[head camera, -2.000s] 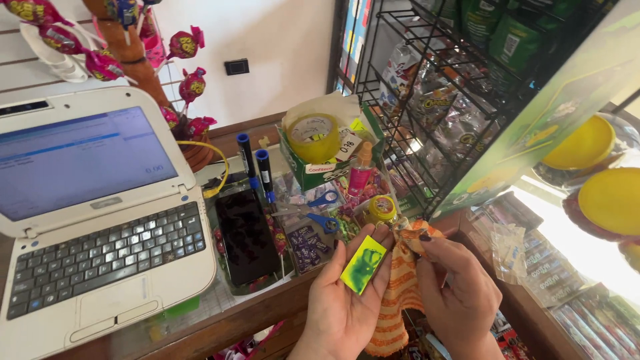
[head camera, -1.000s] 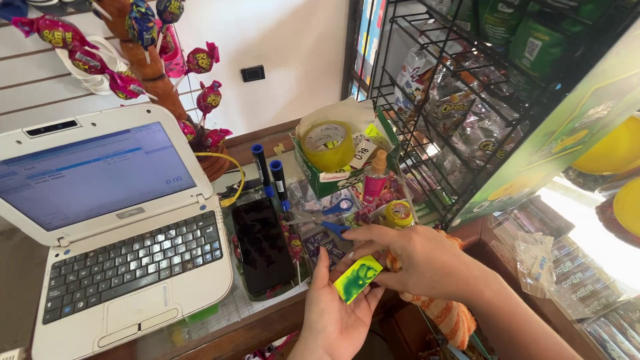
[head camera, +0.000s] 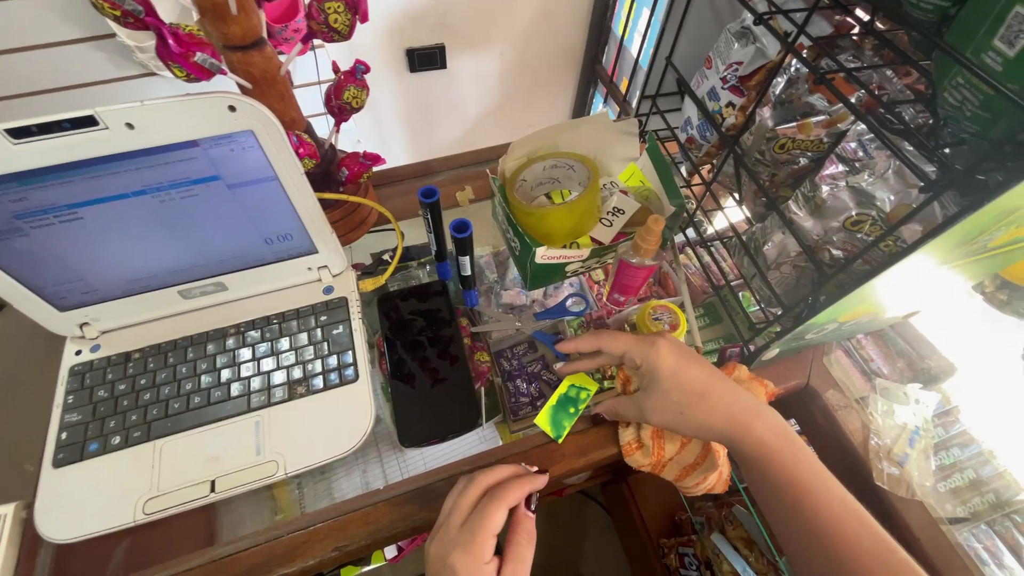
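A small neon yellow card with green smears (head camera: 566, 406) lies at the wooden front edge of the glass counter. Just right of it, my right hand (head camera: 664, 384) hovers with fingers apart, over an orange striped cloth (head camera: 680, 456). My left hand (head camera: 488, 520) is below the counter edge, its fingers curled and holding nothing visible. Blue-handled scissors (head camera: 560, 308) lie beyond the card, partly behind my right fingers. A small round yellow-lidded tub (head camera: 662, 318) stands behind that hand, beside a pink spray bottle (head camera: 632, 268) with an orange cap.
An open white laptop (head camera: 208, 360) stands at left, next to a black smartphone (head camera: 428, 364) and two blue-capped markers (head camera: 433, 228). A green box (head camera: 532, 276) holds a roll of yellowish tape (head camera: 554, 200). At right is a black wire rack (head camera: 760, 176) with snack bags.
The neon card, earlier in my left hand, now lies at the counter edge. My left hand has drawn back toward me, and the two hands are now apart.
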